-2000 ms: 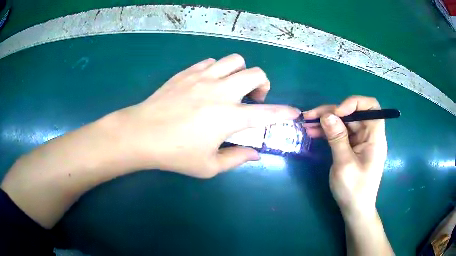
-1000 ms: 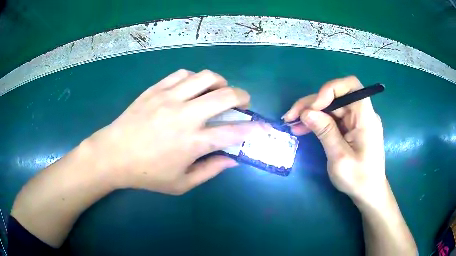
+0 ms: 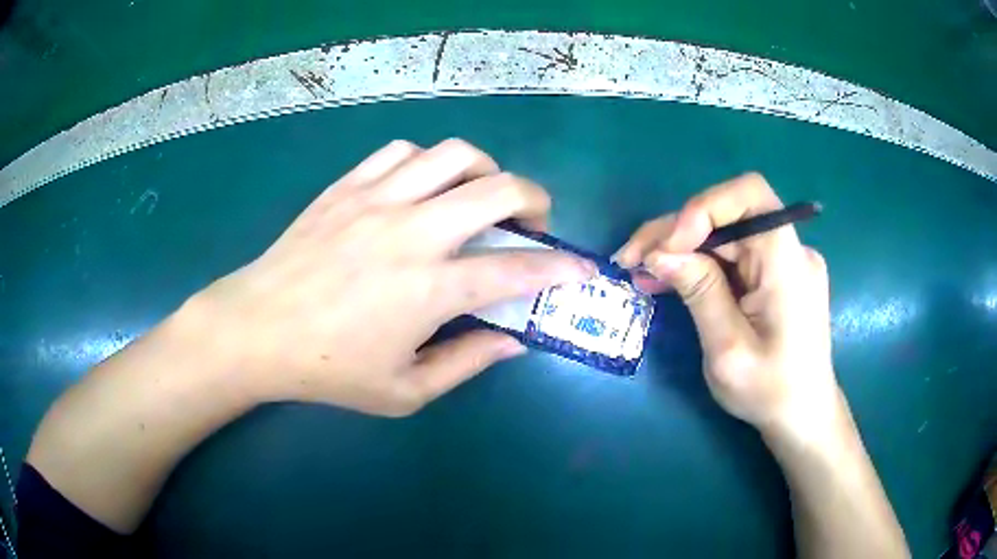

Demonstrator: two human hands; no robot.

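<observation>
An opened phone lies tilted on the glossy dark green worktop, its right end angled down. Its circuit board end is white and patterned with a dark rim; the pale plain section is partly under my fingers. My left hand holds the phone, index finger on its face, thumb on the lower edge, other fingers at the upper edge. My right hand grips a slim black pen-like tool. The tool's tip end is at the phone's upper right edge, mostly hidden by the fingertips.
A scratched grey-white metal strip curves across the far side, with a green surface beyond it. A dark item with a pink mark is cut off at the lower right corner. Light reflections lie on the worktop.
Since the first frame the phone has turned, its right end now lower and nearer. Both hands shifted with it. Since the second frame the tool has tilted flatter, and the board's glare has lessened.
</observation>
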